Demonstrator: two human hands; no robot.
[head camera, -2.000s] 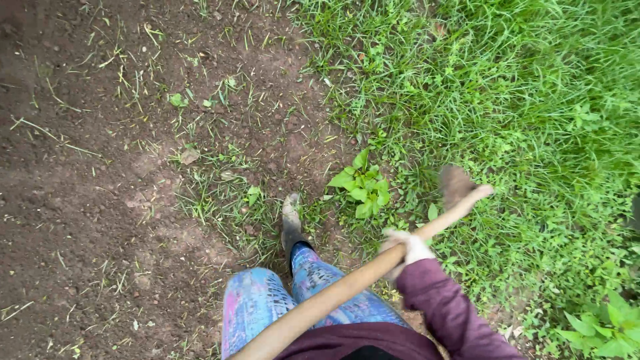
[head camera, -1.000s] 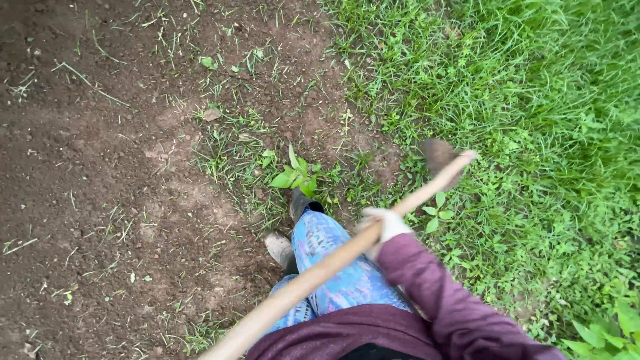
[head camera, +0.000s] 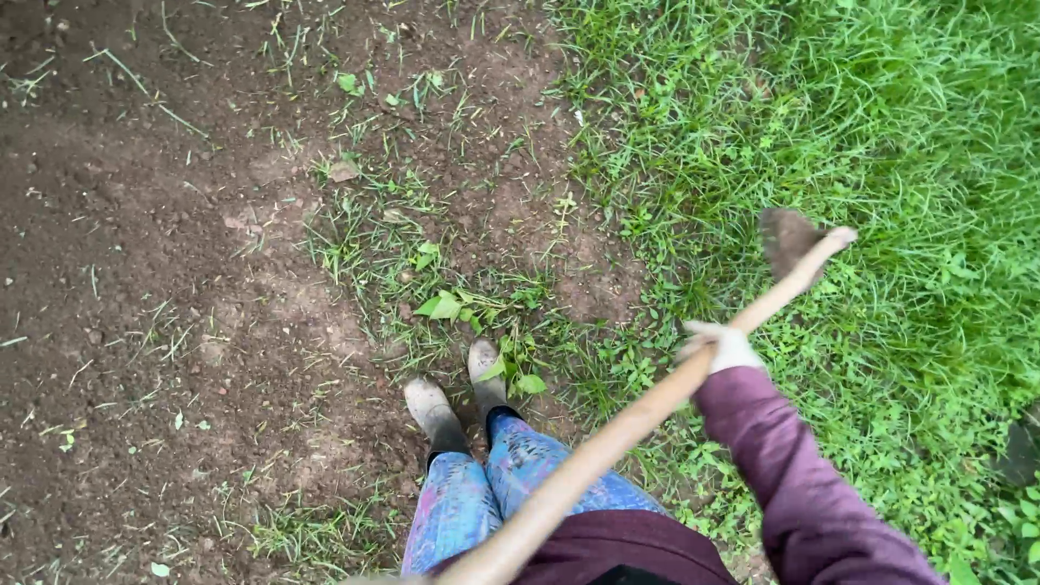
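My right hand (head camera: 723, 345), pale and apparently gloved, grips the wooden handle (head camera: 597, 455) of a hoe. The handle runs slantwise from the bottom edge up to the right. Its broad, soil-coated metal blade (head camera: 788, 244) sits near the far end over the grass, slightly blurred; whether it touches the ground cannot be told. A pale sliver shows at the bottom edge beside the handle; whether it is my left hand cannot be told. Broad-leaved green sprigs (head camera: 459, 309) lie in front of my muddy boots (head camera: 431, 406), some leaves touching the right boot.
Brown bare soil (head camera: 162, 268) with scattered grass clippings spreads to the left. Dense green grass (head camera: 910, 146) covers the right side. A flat stone or dry leaf (head camera: 343, 171) lies on the soil. A dark object (head camera: 1020, 451) shows at the right edge.
Both boots now stand side by side; two seconds ago only one showed. The broad-leaved greenery, a compact clump two seconds ago, is now spread beside the boots. My right hand still holds the handle.
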